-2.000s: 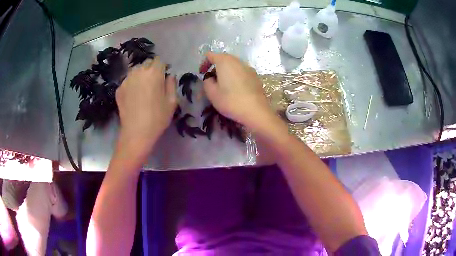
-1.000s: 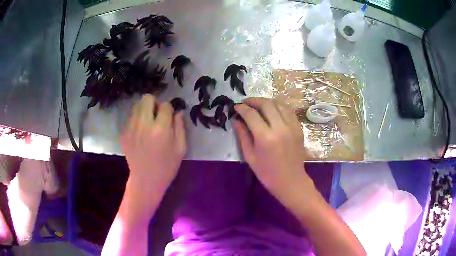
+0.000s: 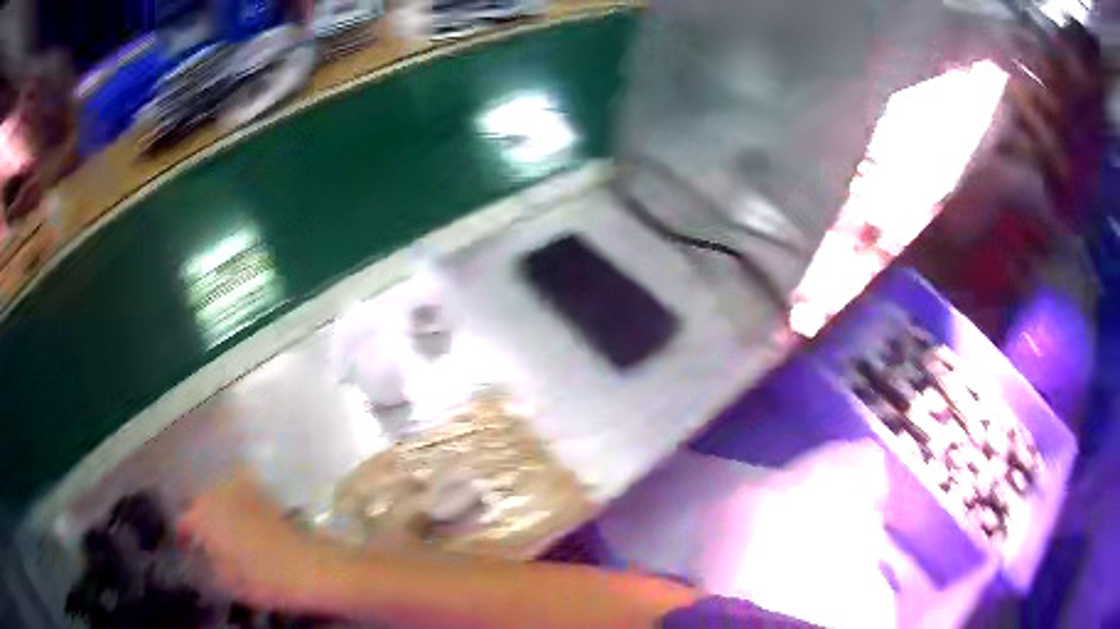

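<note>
The frame is strongly blurred. My right hand [image 3: 236, 531] is at the lower left over the bench, beside a dark clump of black moulded parts [image 3: 120, 559]. Its fingers are smeared, so I cannot tell if it holds anything. My forearm runs from there towards the bottom middle. My left hand is not in view. The tan film-wrapped board [image 3: 540, 492] lies just beyond my forearm, with a pale blurred ring [image 3: 455, 501] on it.
White bottles [image 3: 375, 356] stand behind the board. A black phone [image 3: 599, 301] lies on the bench. A crate of black-and-white parts [image 3: 1050, 449] and a crumpled pale liner [image 3: 786, 535] are at the lower right. A dark cable [image 3: 700, 242] lies along the grey divider [image 3: 749, 111].
The view has swung to the right and tilted, so the bench shows lower left. My left hand has left the picture. My right hand now shows near the dark clump.
</note>
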